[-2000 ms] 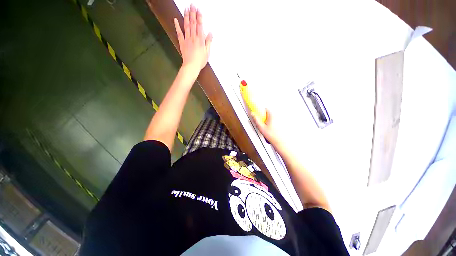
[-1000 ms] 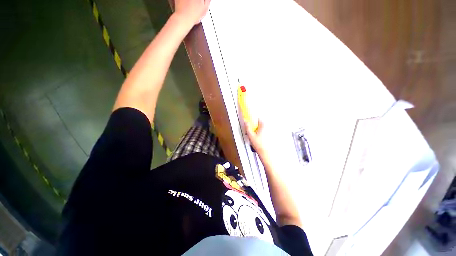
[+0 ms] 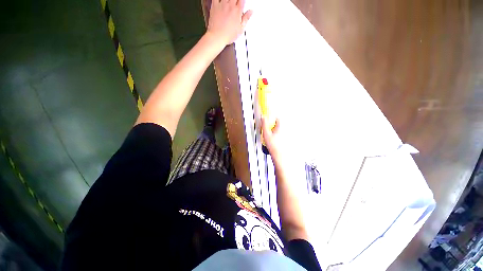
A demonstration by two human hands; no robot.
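Observation:
A large white sheet (image 3: pixel 318 100) lies on the brown table. My right hand (image 3: pixel 269 129) is closed round a yellow utility knife (image 3: pixel 263 100), whose thin tip points away from me on the sheet near its left edge. My left hand (image 3: pixel 226 20) lies with fingers spread on the sheet's edge at the top, farther along the table edge; its fingertips are cut off by the picture's rim. Narrow white strips (image 3: pixel 255 164) with dark lines between them run along the near table edge, partly hidden by my right arm.
A small metal weight with a handle (image 3: pixel 313 178) lies on the sheet right of my right forearm. A pale flat bar (image 3: pixel 347 201) and a folded bluish-white edge (image 3: pixel 405 219) are farther right. Brown tabletop (image 3: pixel 413 69) shows beyond. Clutter stands at far right; striped tape marks the floor left.
The view has shifted along the table, showing more brown tabletop. My left hand went from lying on the sheet to partly out of the picture, then back in view on its edge. The knife stays in my right hand.

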